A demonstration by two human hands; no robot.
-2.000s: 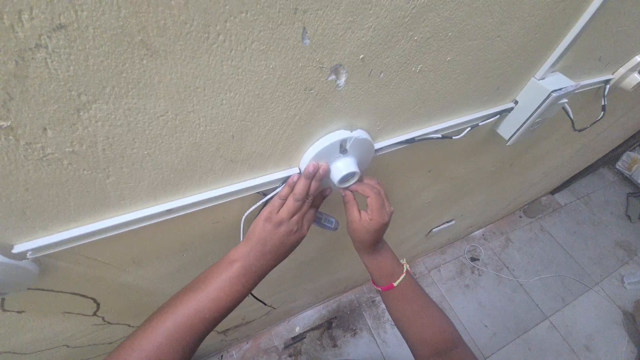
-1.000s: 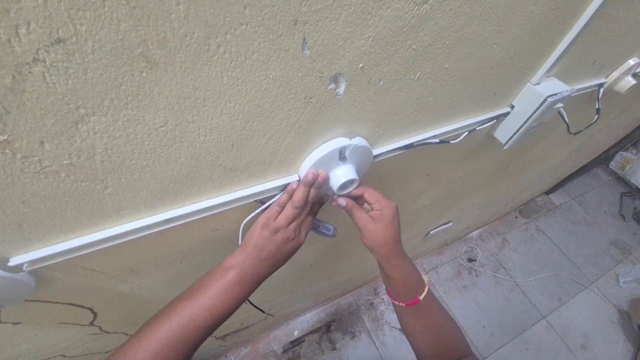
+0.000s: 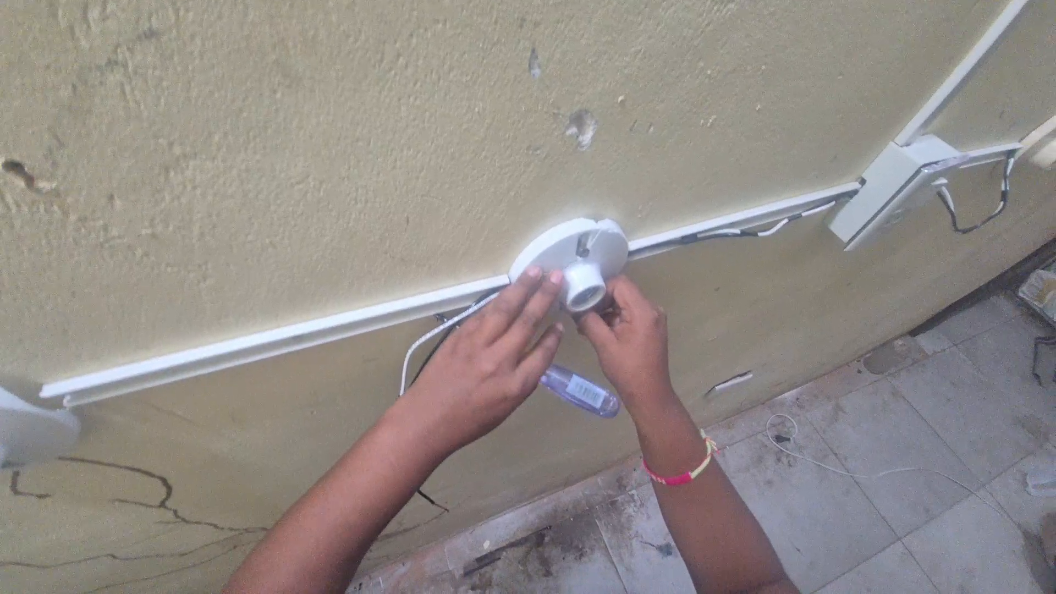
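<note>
A round white lamp holder with a projecting socket sits against the wall, between two runs of white cable trunking. My left hand lies with its fingertips on the lower left of the round base. A screwdriver's translucent purple handle sticks out beside that hand; its shaft is hidden, and how it is held is not clear. My right hand has thumb and forefinger drawn together just below the socket; whatever lies between them is hidden. White and black wires hang out by my left hand.
At the right, a white surface box joins the trunking, with loose wires beside it. Another round white fitting is at the left edge. Below, a thin white wire lies on the stained tiled floor. The wall is cracked low down.
My right hand's fingertips have moved in under the socket, close to the base. The left hand has stayed on the base.
</note>
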